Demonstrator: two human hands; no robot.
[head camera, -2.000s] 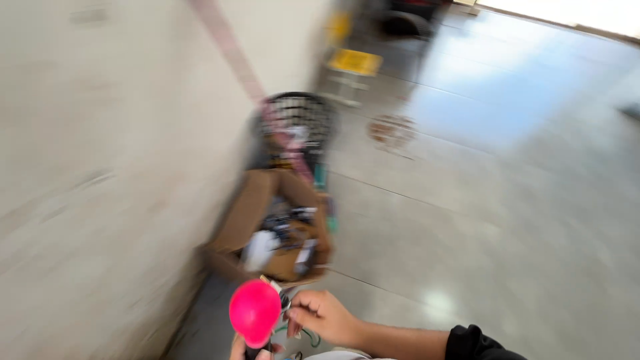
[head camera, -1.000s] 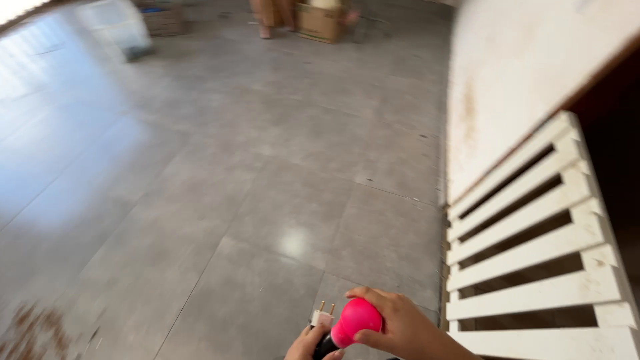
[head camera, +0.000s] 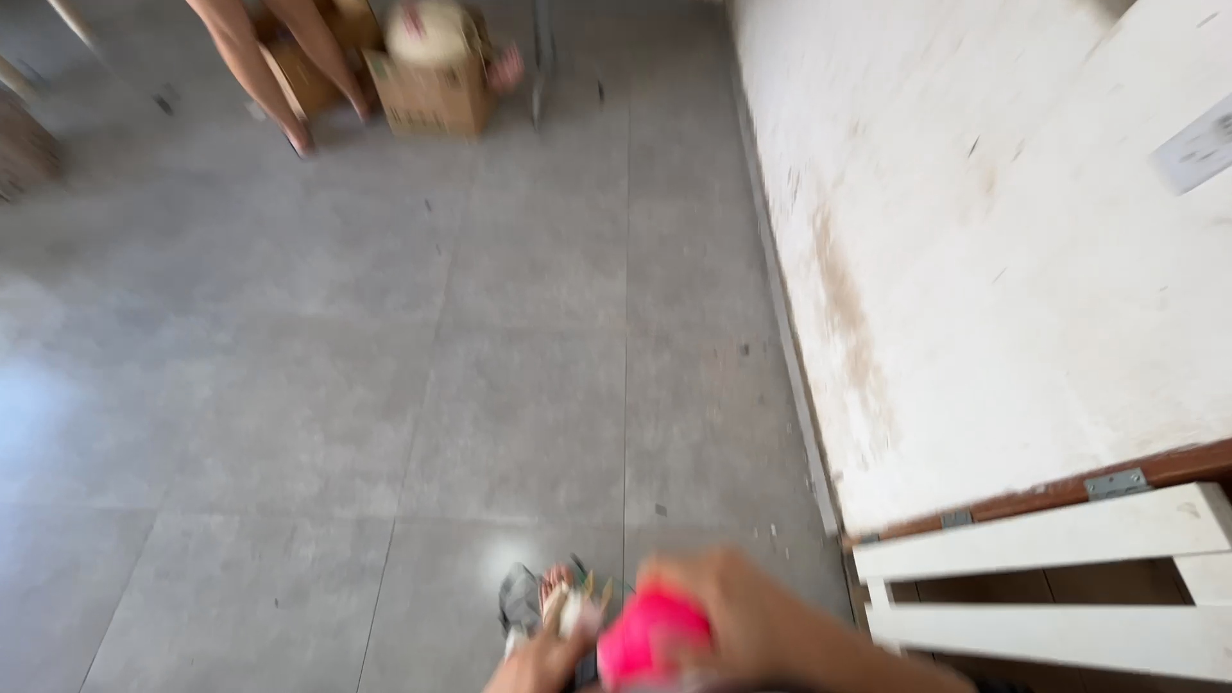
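At the bottom of the head view, my right hand (head camera: 727, 606) is closed around a bright pink bulb-shaped object (head camera: 654, 637), its outline blurred. Just left of it, my left hand (head camera: 544, 664) grips a pale plug (head camera: 577, 611) with two prongs pointing up. A dark part shows between the two hands, below the pink bulb. The lower part of both hands is cut off by the frame edge. A foot and grey cloth (head camera: 520, 599) show on the floor beyond my left hand.
A white slatted wooden gate (head camera: 1039, 539) stands at the lower right, beside a stained white wall (head camera: 962, 241). Cardboard boxes (head camera: 433, 96) and another person's bare legs (head camera: 255, 77) are at the upper left. A socket plate (head camera: 1198, 144) is on the wall. Grey tiles (head camera: 520, 385) cover the floor.
The view has swung from the wall with the basket and open box to the gate and far boxes. The right hand has come onto the pink bulb, which it was beside two seconds ago.
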